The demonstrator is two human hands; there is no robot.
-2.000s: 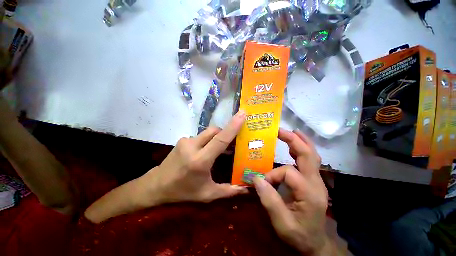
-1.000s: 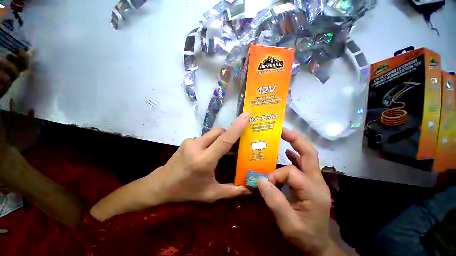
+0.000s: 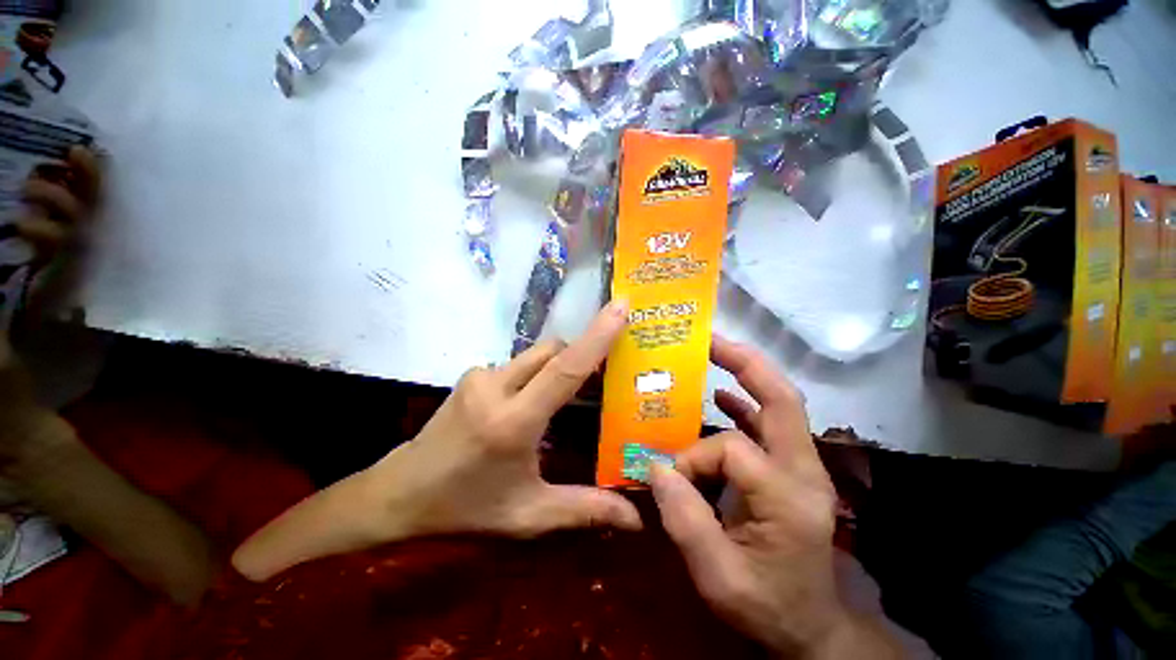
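Note:
A retail box (image 3: 666, 290) stands at the table's front edge, its narrow orange-yellow side with "12V" facing me. My left hand (image 3: 509, 445) holds its left side, fingers on the edge and thumb near the bottom. My right hand (image 3: 761, 496) is at the lower right of the box, with thumb and index fingertip on a small shiny green-silver hologram sticker (image 3: 637, 462) at the lower end of the orange side. The fingertips cover part of the sticker. Whether the right fingers also support the box behind is hidden.
Tangled silvery label strips (image 3: 722, 65) lie behind the box, looping to both sides. Upright boxes (image 3: 1012, 264) stand in a row at right. A short strip (image 3: 316, 39) lies at upper left. Another person's hand (image 3: 58, 206) holds a box at far left. A dark corded item (image 3: 1083, 16) lies at upper right.
The held box and both hands have shifted only slightly; my right fingertips remain on the sticker. The neighbouring person's hand and box at far left have moved.

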